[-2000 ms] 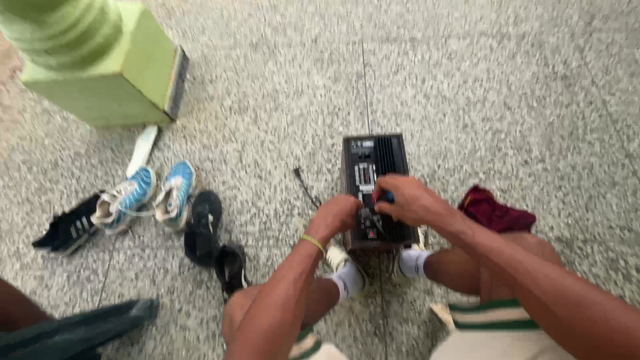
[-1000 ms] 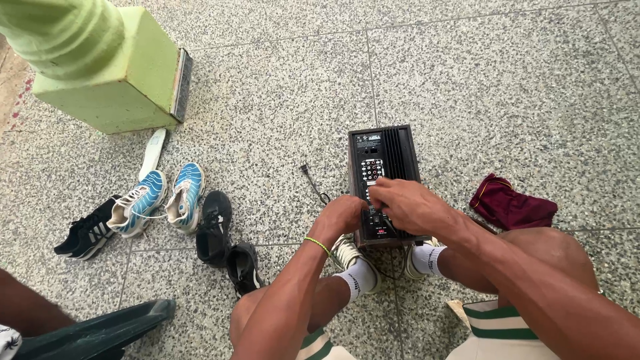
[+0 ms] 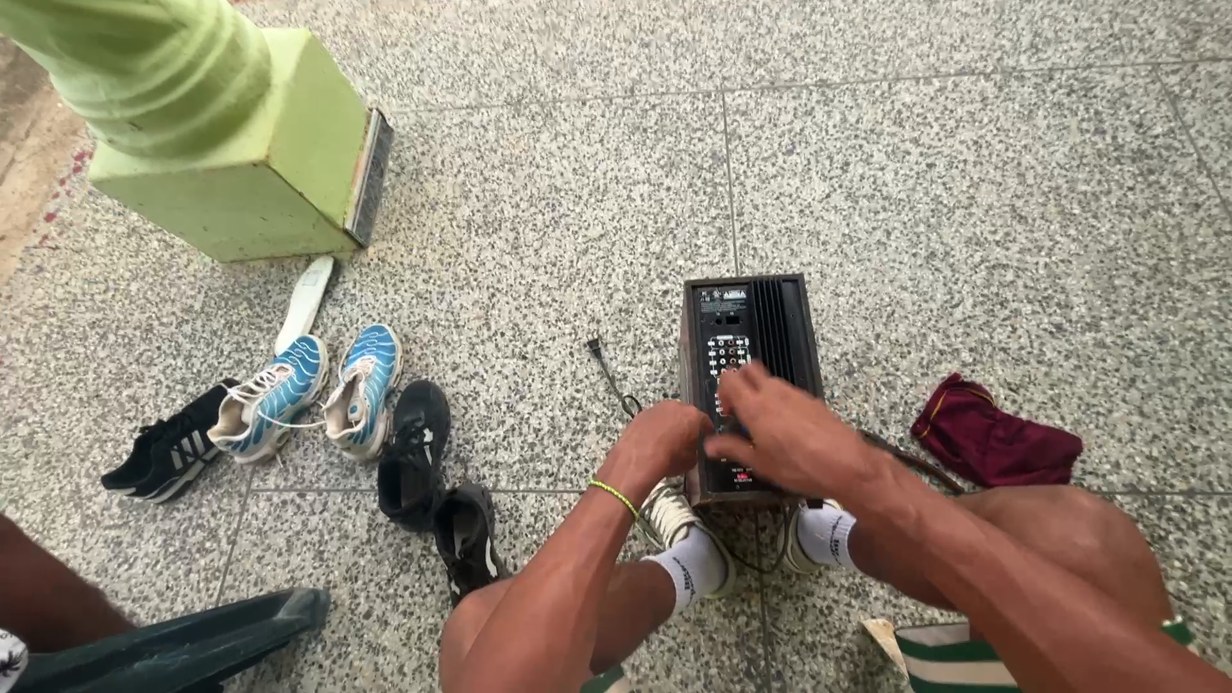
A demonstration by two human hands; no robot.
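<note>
A black powered speaker or amplifier box [image 3: 787, 322] lies between my feet, its rear panel facing up, with rows of round jacks, printed writing and a ribbed heat sink. My left hand [image 3: 669, 433], fingers curled, rests at the panel's left edge; whether it grips something is hidden. Over the middle of the panel is my right hand [image 3: 780, 419], its thumb and fingers apart, with nothing seen between them. A black power cord with a two-prong plug [image 3: 594, 346] lies on the floor left of the box.
Blue-and-white sneakers [image 3: 361, 390], black shoes [image 3: 414, 452] and a white insole [image 3: 306, 303] lie to the left. Behind them stands a green column base [image 3: 231, 192]. A maroon cloth [image 3: 996, 433] is at the right. A person's leg [image 3: 48, 587] and a dark green plastic edge [image 3: 183, 640] show lower left.
My right hand's fingers have spread apart over the panel, where they were closer together before. My left hand stays by the panel's left side.
</note>
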